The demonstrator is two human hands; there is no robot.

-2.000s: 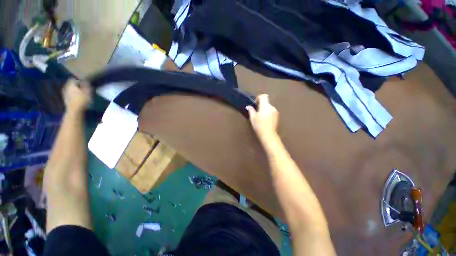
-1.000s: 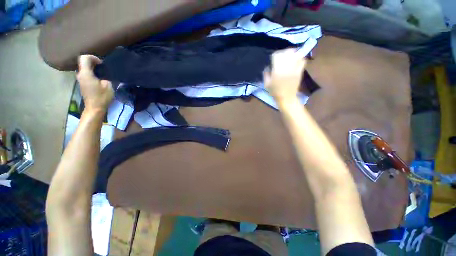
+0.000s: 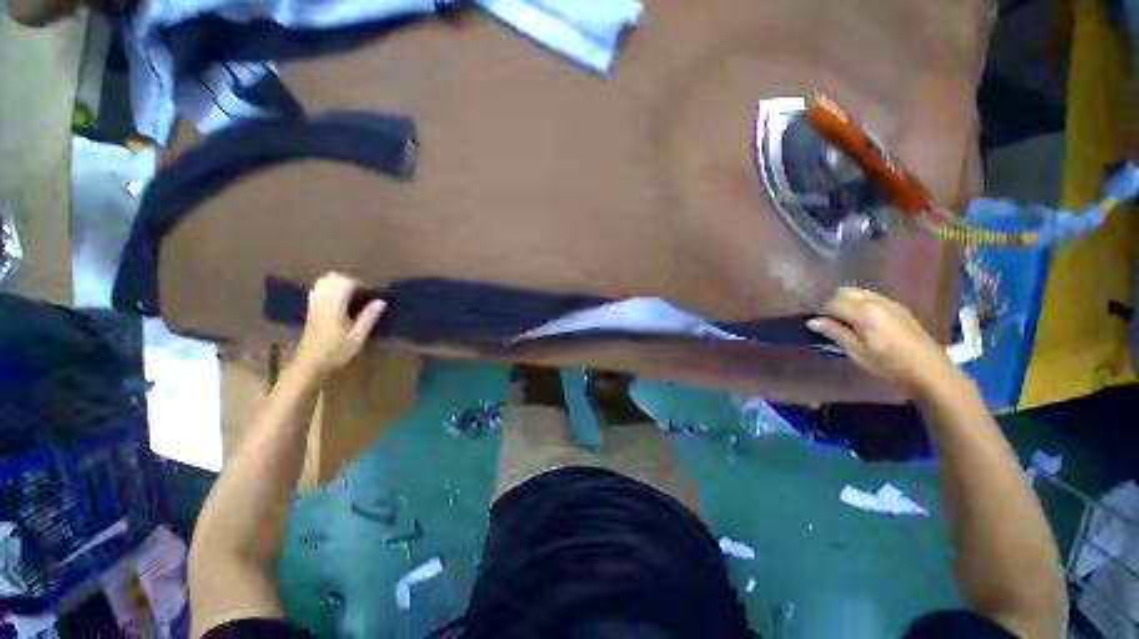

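A long dark fabric strip (image 3: 481,310) lies along the near edge of the brown table (image 3: 550,162), with a pale patch of its backing showing in the middle. My left hand (image 3: 335,322) grips it near its left end, a short tail sticking out beyond. My right hand (image 3: 874,331) holds its right end. A curved dark strip (image 3: 237,147) lies flat at the table's left. The steam iron (image 3: 831,175) rests at the right, its orange-brown handle up, behind my right hand.
A loose heap of dark and pale pieces (image 3: 562,28) is at the far left edge. A white sheet (image 3: 185,397) and a cardboard box (image 3: 362,406) are at the lower left. A blue tray (image 3: 1012,318) and yellow frame (image 3: 1084,300) stand at the right. Scraps litter the green floor.
My hands have come from the heap to the near table edge, with a long strip stretched between them. The view has shifted, so the iron and curved strip appear higher.
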